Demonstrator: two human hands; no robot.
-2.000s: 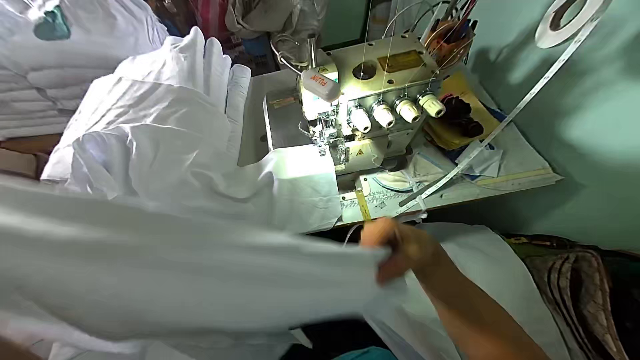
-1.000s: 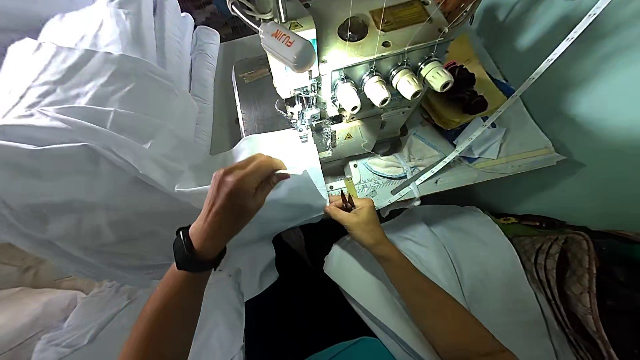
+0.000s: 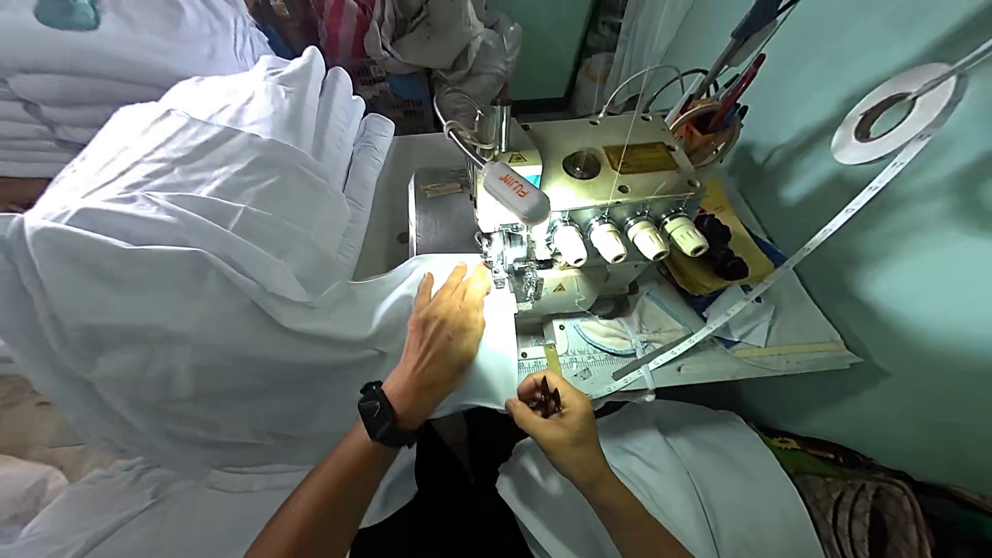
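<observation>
White fabric (image 3: pixel 256 310) spreads from the left to the presser foot of an overlock sewing machine (image 3: pixel 589 194). My left hand (image 3: pixel 447 333), a dark watch on its wrist, lies flat on the cloth just left of and below the foot, fingers pointing at it. My right hand (image 3: pixel 554 407) pinches the cloth's right edge at the table's front. Dark pointed thread snips (image 3: pixel 546 397) stick out from the curled fingers of that hand. The machine's lamp (image 3: pixel 515 192) lights the needle area. What lies under my left palm is hidden.
Piled white cloth (image 3: pixel 85 101) stands at the back left. A tape measure (image 3: pixel 783 267) runs from the table to a white roll (image 3: pixel 891 112) by the right wall. A tool holder (image 3: pixel 705 132) sits behind the machine. More white cloth (image 3: pixel 659 473) drapes at the lower right.
My left hand, raised and pinching above the cloth one second ago, now lies flat on it, nearer the foot. Two seconds ago the cloth was swinging blurred across the front.
</observation>
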